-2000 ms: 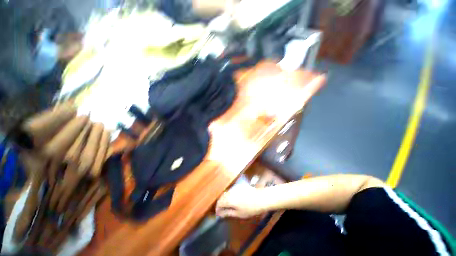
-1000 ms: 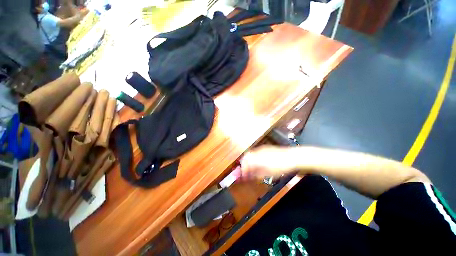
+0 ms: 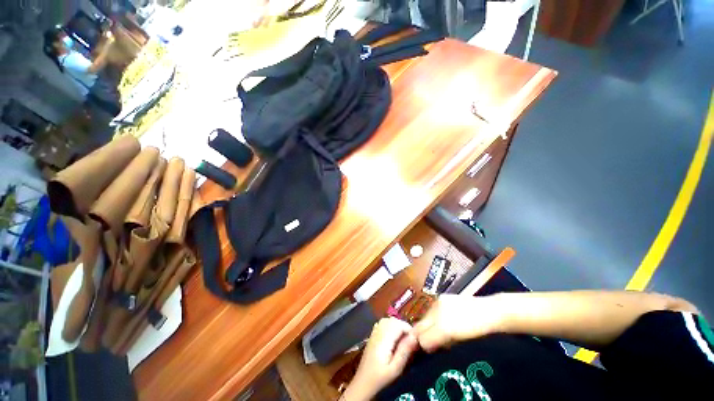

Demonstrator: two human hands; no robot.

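Observation:
An open wooden drawer (image 3: pixel 296 374) sticks out under the table edge. In it lie a dark grey block-shaped item (image 3: pixel 341 332), white papers (image 3: pixel 373 283), a small pink item (image 3: pixel 401 301) and a black-and-white item (image 3: pixel 437 274). My left hand (image 3: pixel 389 349) and my right hand (image 3: pixel 443 323) meet over the drawer's near side, close to my body. Their fingers are curled and their fingertips nearly touch. Whether anything small is between the fingers cannot be seen.
On the glossy table (image 3: pixel 415 117) lie a large black bag (image 3: pixel 290 196), two dark cylinders (image 3: pixel 230 146) and brown leather pieces (image 3: pixel 117 188). A person (image 3: pixel 74 61) is at far left. Yellow-lined floor (image 3: pixel 595 157) is at right.
My right hand has drawn back from inside the drawer towards my body. My left hand has come into view beside it. The drawer stands further open and shows more of its contents.

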